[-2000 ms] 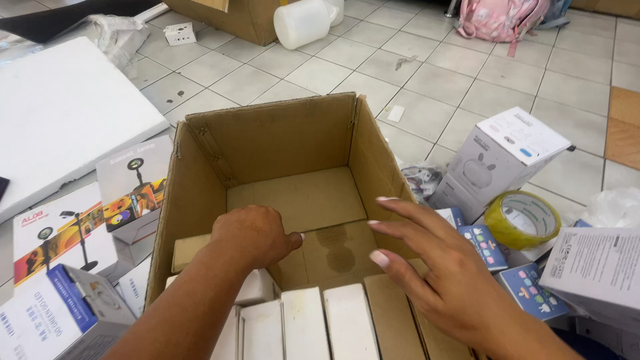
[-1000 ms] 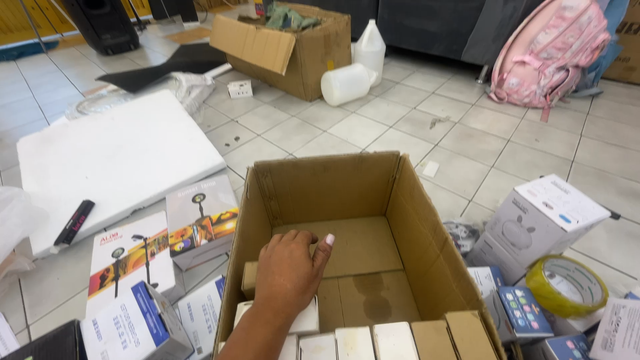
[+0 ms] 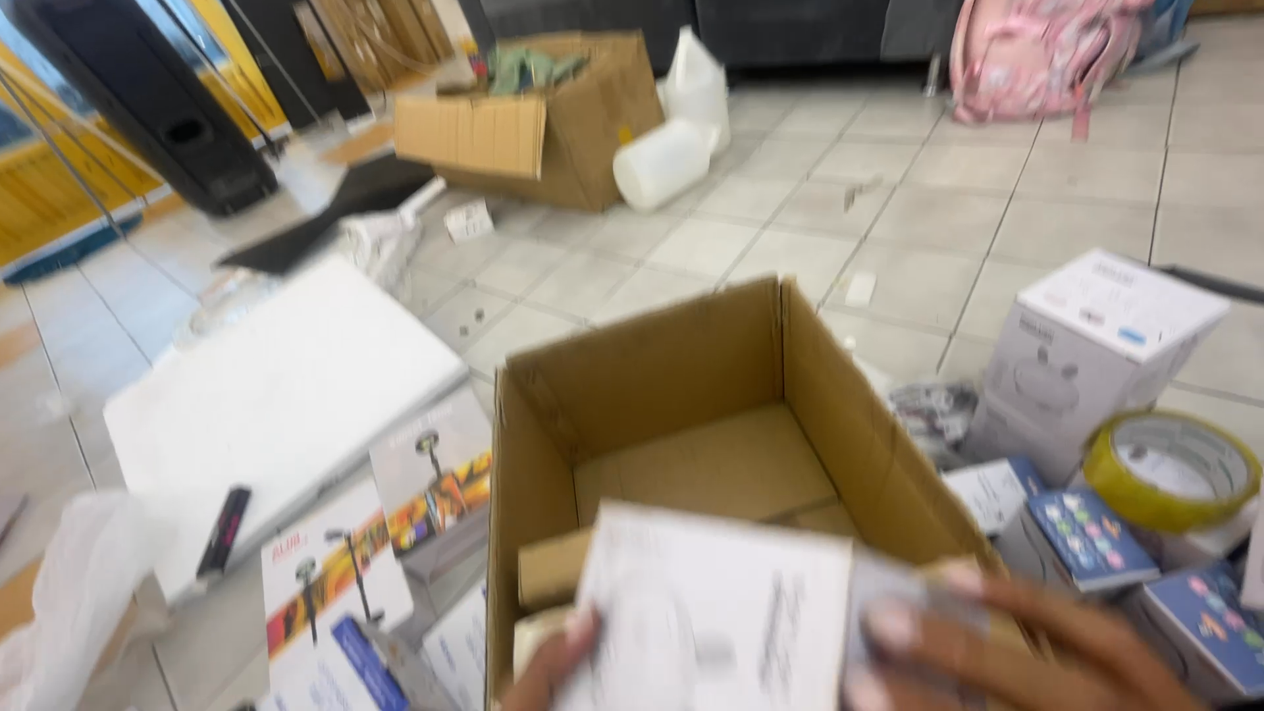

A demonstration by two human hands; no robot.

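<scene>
A white printed product box [image 3: 711, 602] is held between my two hands over the near part of an open cardboard box [image 3: 642, 385]. Fingers of my left hand [image 3: 553, 662] press its left side. My right hand [image 3: 1007, 642], blurred, has its fingertips on the right side. Inside the cardboard box, a small brown carton [image 3: 553, 568] and a pale one below it show at the left; the held box hides the others. The far part of the cardboard box's floor is visible.
Left lie a white foam sheet [image 3: 286, 405], a black marker-like object [image 3: 224, 530] and printed boxes [image 3: 336, 583]. Right are a white product box [image 3: 1076, 346], yellow tape roll [image 3: 1172, 469] and blue boxes [image 3: 1091, 538]. Behind are another carton [image 3: 592, 118], plastic jugs [image 3: 662, 163] and a pink backpack [image 3: 1057, 59].
The white product box has come into view, held in both hands. My left hand was empty over the cardboard box; my right hand was out of view one second ago. The view has tilted.
</scene>
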